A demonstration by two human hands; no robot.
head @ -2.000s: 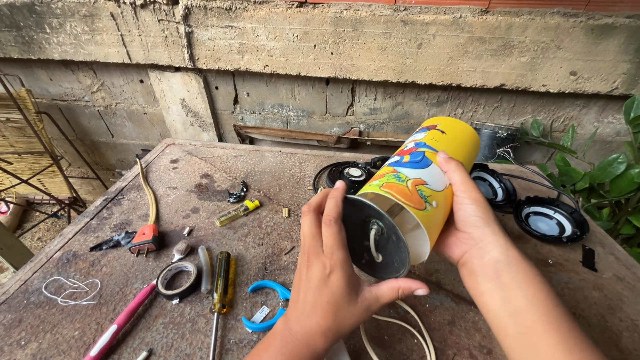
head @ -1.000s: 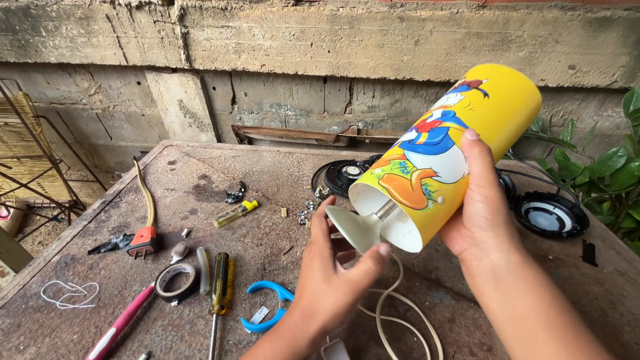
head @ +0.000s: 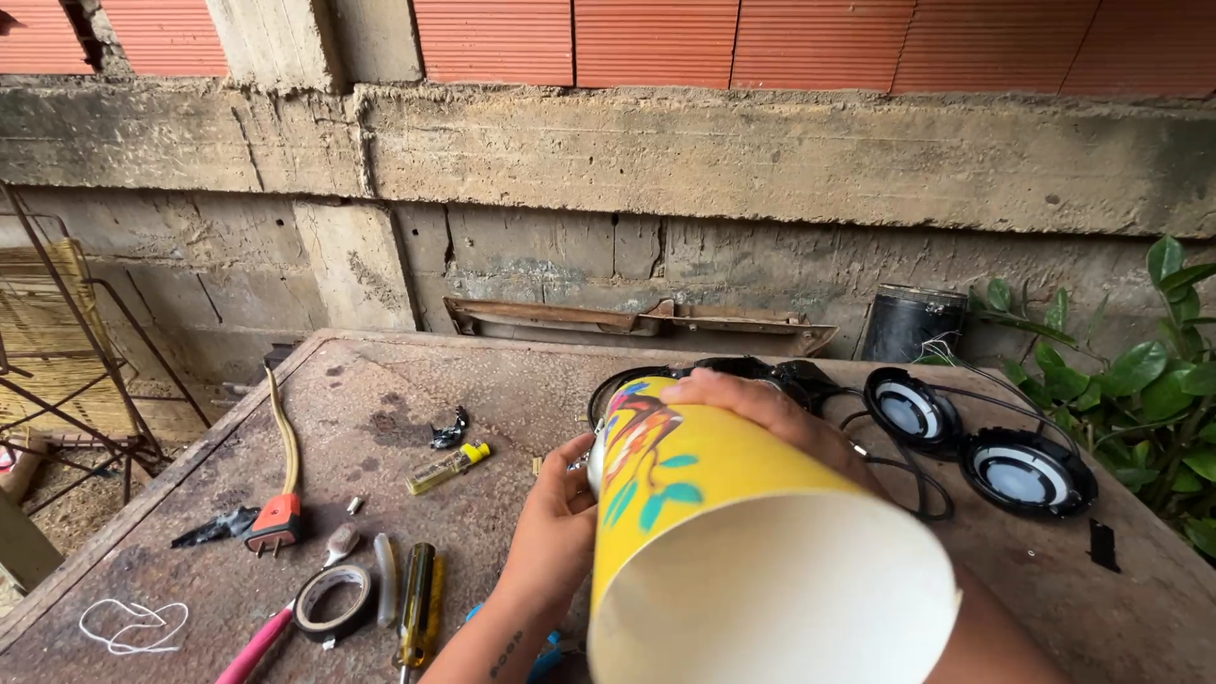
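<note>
A yellow cylindrical lampshade [head: 731, 456] with printed cartoon figures is tilted so that its wide white opening faces me. My right hand [head: 750, 399] grips it over the top and far side. At its far end, my left hand [head: 560, 513] holds the edge of a pale round base [head: 597, 461], mostly hidden behind the shade. Below my left wrist lie blue-handled pliers [head: 546, 655], partly covered. To the left are a yellow-handled screwdriver [head: 418, 598], a roll of black tape [head: 334, 601] and a small yellow-capped tube [head: 448, 467].
An orange plug with a cord [head: 275, 522], a pink-handled tool [head: 256, 651] and white string [head: 133, 627] lie on the left. Black headphone-like round parts [head: 1026, 473] with cables are at the right. A concrete wall [head: 760, 161] stands behind the rusty tabletop [head: 380, 418].
The lampshade has turned, from side-on with its base end toward my left hand, to its open end facing me. My right hand has moved over its top. The view has tipped upward.
</note>
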